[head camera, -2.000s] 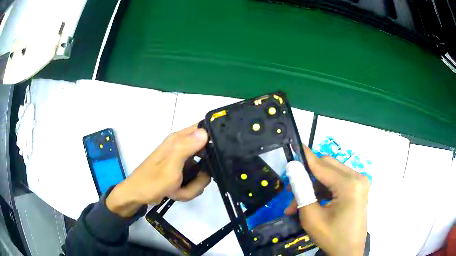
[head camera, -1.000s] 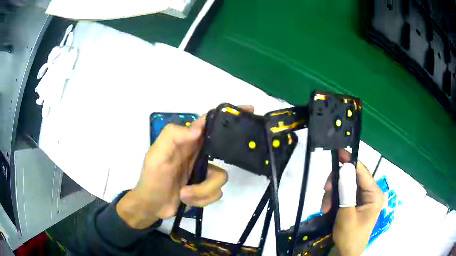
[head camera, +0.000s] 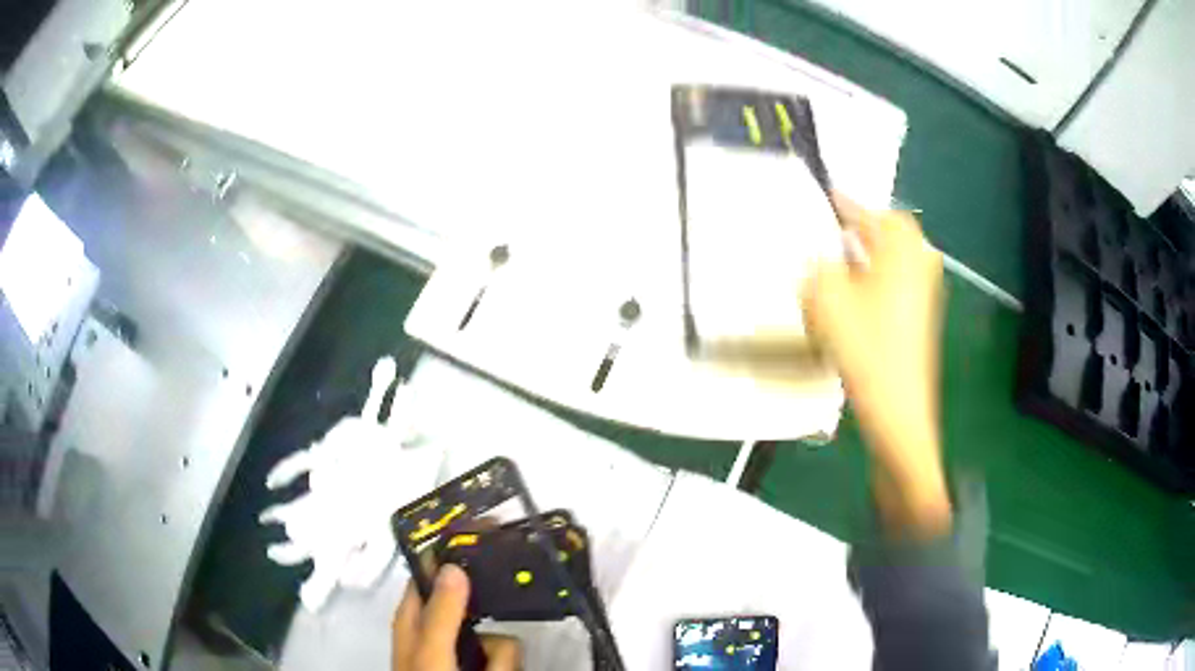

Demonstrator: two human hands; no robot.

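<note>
My right hand [head camera: 878, 295], blurred, holds one phone middle frame [head camera: 743, 121] by its right edge over the cream end plate [head camera: 550, 321]. The frame's window shows pale surface through it. My left hand [head camera: 446, 629] is low in the view, cut off by the bottom edge, and grips black middle frames [head camera: 511, 577] that overlap at an angle, with yellow spots. Another frame with blue film [head camera: 725, 645] lies on the white bench cover at the bottom, partly cut off.
White work gloves [head camera: 347, 505] lie at the bench's left end. The white feed belt [head camera: 328, 92] runs to the upper left beside a grey machine [head camera: 170, 328]. The green belt [head camera: 1048, 524] and a black tray [head camera: 1114, 315] are at the right. Some blue film [head camera: 1055, 658] shows at the lower right.
The view has swung left to the feed belt. My right hand has moved up and away from my left hand with one frame. My left hand keeps the other frames.
</note>
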